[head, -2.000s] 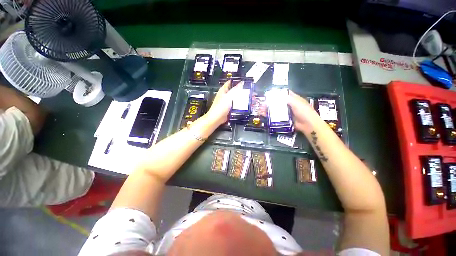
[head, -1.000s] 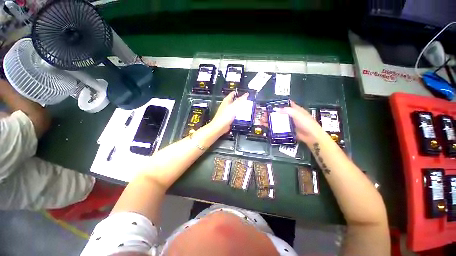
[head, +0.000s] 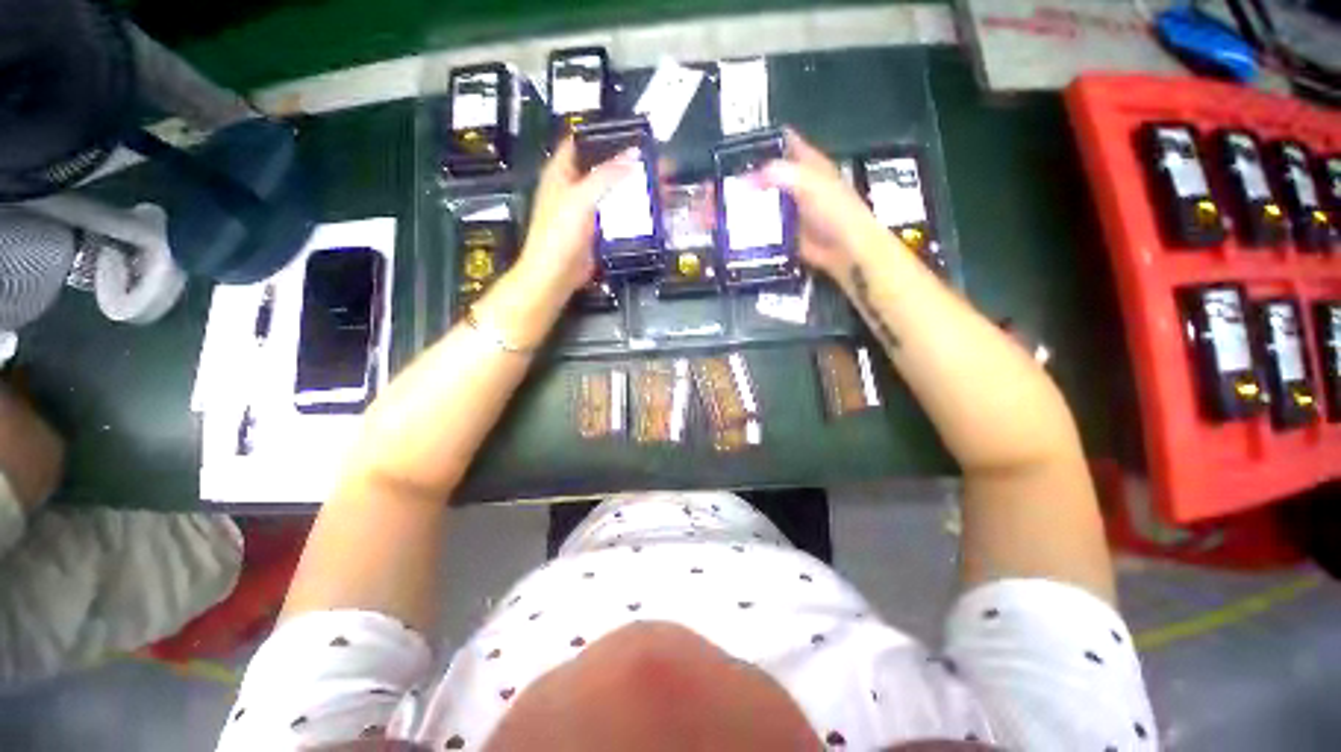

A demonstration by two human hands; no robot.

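My left hand (head: 571,213) is bare and holds a dark phone (head: 627,209) with a bright lit screen. My right hand (head: 818,199) is bare and holds another dark phone (head: 755,215), also lit, a little to the right. Both phones are over the clear tray (head: 684,322), and my thumbs are at their upper parts. Shut flip phones lie in the tray, such as one at the back left (head: 478,118) and one at the right (head: 896,201). White slips (head: 743,97) lie at the back.
Battery packs (head: 658,401) lie along the near bench edge. At left a smartphone (head: 338,326) lies on white paper (head: 233,345), with fans (head: 243,199) behind. A red tray (head: 1132,367) of phones is at right. A blue object (head: 1206,43) is at upper right. Another person's clothed leg (head: 118,588) is at lower left.
The camera view has shifted, so the bench sits higher and further left in the picture and more of the red tray shows. Both hands still hold the lit phones over the clear tray.
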